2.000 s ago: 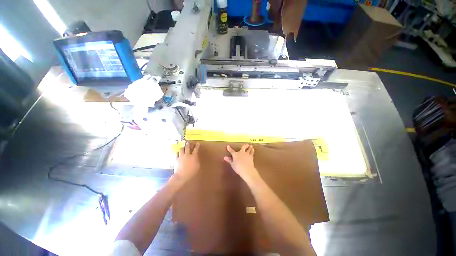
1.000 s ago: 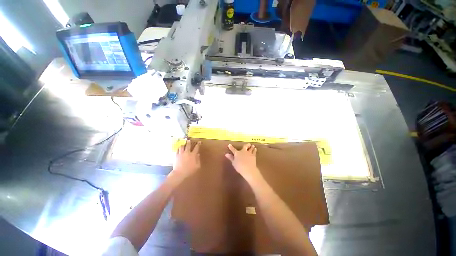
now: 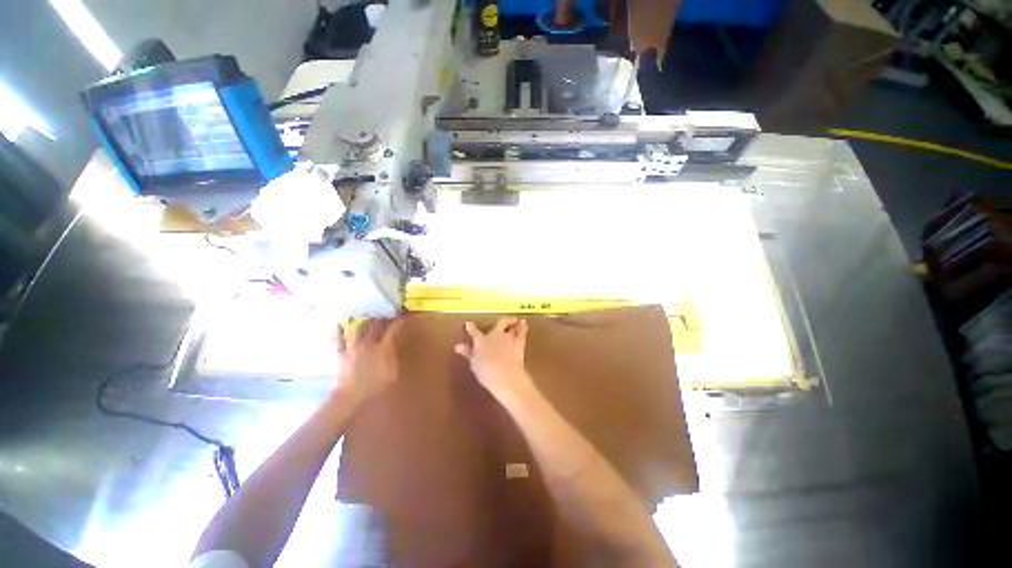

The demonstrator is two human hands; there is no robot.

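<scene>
The brown bag panel (image 3: 621,411) lies flat, its top edge along the yellow template (image 3: 533,302) on the glaring white pallet (image 3: 732,266). A small pale tag (image 3: 517,470) sits near the panel's lower middle. My left hand (image 3: 368,357) rests palm down on the panel's upper left corner, close to the sewing machine head (image 3: 361,277); its fingertips are partly blurred by glare. My right hand (image 3: 496,353) rests on the panel near its top edge, thumb and fingers spread. Neither hand grasps anything.
The machine arm rises over the left of the pallet, with the feed rail (image 3: 555,133) behind. A blue-framed touchscreen (image 3: 178,128) and crumpled white cloth (image 3: 297,202) are at left. A black cable (image 3: 144,416) lies on the steel table (image 3: 854,322).
The panel, template and pallet have shifted left relative to the machine head, and both hands have moved left with them. The camera view has also shifted slightly.
</scene>
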